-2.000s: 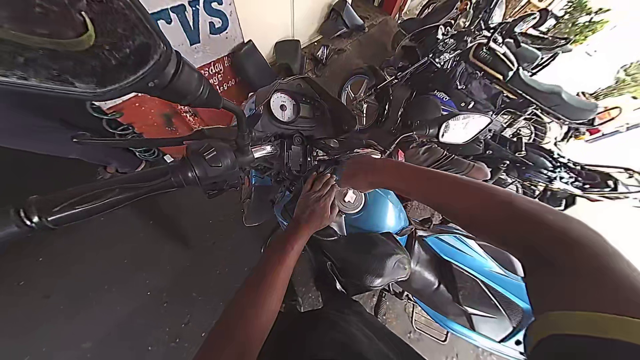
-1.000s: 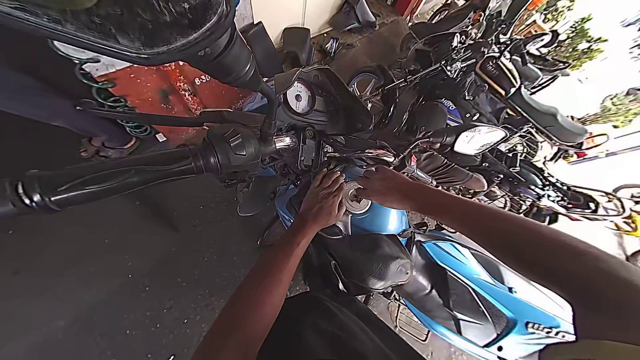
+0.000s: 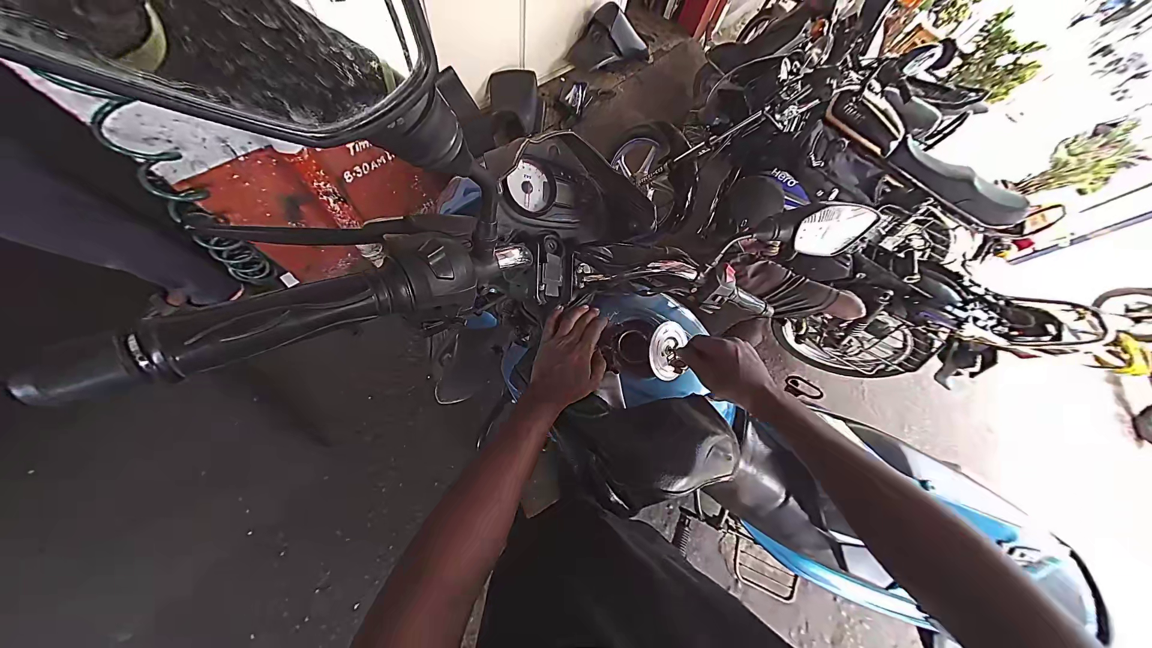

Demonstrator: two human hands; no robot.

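A blue motorcycle fuel tank (image 3: pixel 670 389) lies below the handlebar, its filler opening (image 3: pixel 630 346) uncovered. The round metal fuel cap (image 3: pixel 667 351) is lifted and tilted beside the opening. My right hand (image 3: pixel 724 367) grips the cap's outer side with bent fingers; a key there is too small to make out. My left hand (image 3: pixel 569 355) rests on the front of the tank, left of the opening, fingers spread and holding nothing. Above both hands are the black handlebar clamp (image 3: pixel 551 268) and the white-faced gauge (image 3: pixel 529 186). The black seat (image 3: pixel 661 450) is just below the tank.
The left handlebar grip (image 3: pixel 270 328) and a large mirror (image 3: pixel 270 63) reach in from the left. A person's leg (image 3: pixel 117 207) stands by a coiled green hose (image 3: pixel 193 207) and a red-and-white board (image 3: pixel 297 193). Parked motorcycles (image 3: pixel 954 184) crowd the right, with another person (image 3: pixel 792 292) crouching among them.
The fuel cap, seated on the tank in the earlier frames, has come up from the opening. My right hand has moved right with it, while my left hand stays on the tank.
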